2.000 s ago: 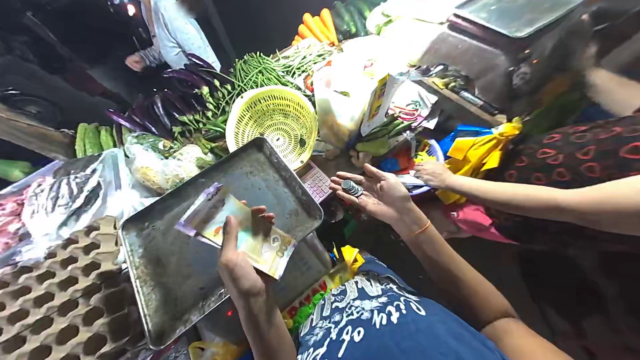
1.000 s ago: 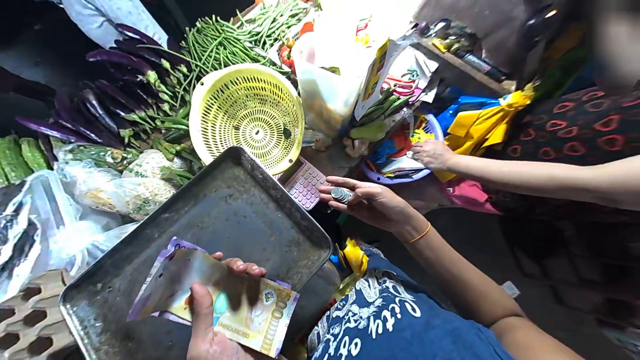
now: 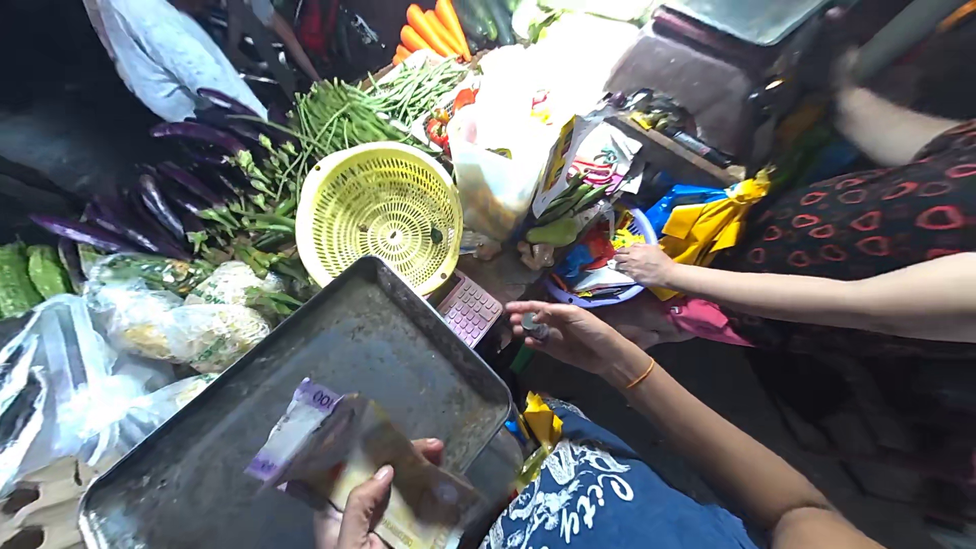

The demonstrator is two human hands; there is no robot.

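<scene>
My left hand [image 3: 370, 499] grips several banknotes [image 3: 358, 450], one with purple ends and one yellowish, above a worn metal tray [image 3: 305, 358]. My right hand [image 3: 572, 335], an orange band on its wrist, is palm up with a few coins [image 3: 532, 324] resting at its fingers. Just left of those fingertips lies a pink calculator [image 3: 470, 309], beside the tray's edge. A yellow plastic colander [image 3: 381, 213] sits behind the tray. The coins overlap, so how many there are cannot be told.
At right, another person's hand [image 3: 644, 263] is in a purple-rimmed basket [image 3: 602, 299]. Eggplants [image 3: 164, 206], green beans [image 3: 335, 118] and carrots [image 3: 435, 30] lie behind. Bagged vegetables [image 3: 191, 320] are at left, above an egg carton [image 3: 38, 496]. Yellow plastic bags [image 3: 705, 229] hang by the basket.
The banknotes in my left hand are folded and tilted differently than a second ago. My right hand keeps its coins beside the calculator. The other person's hand remains at the basket.
</scene>
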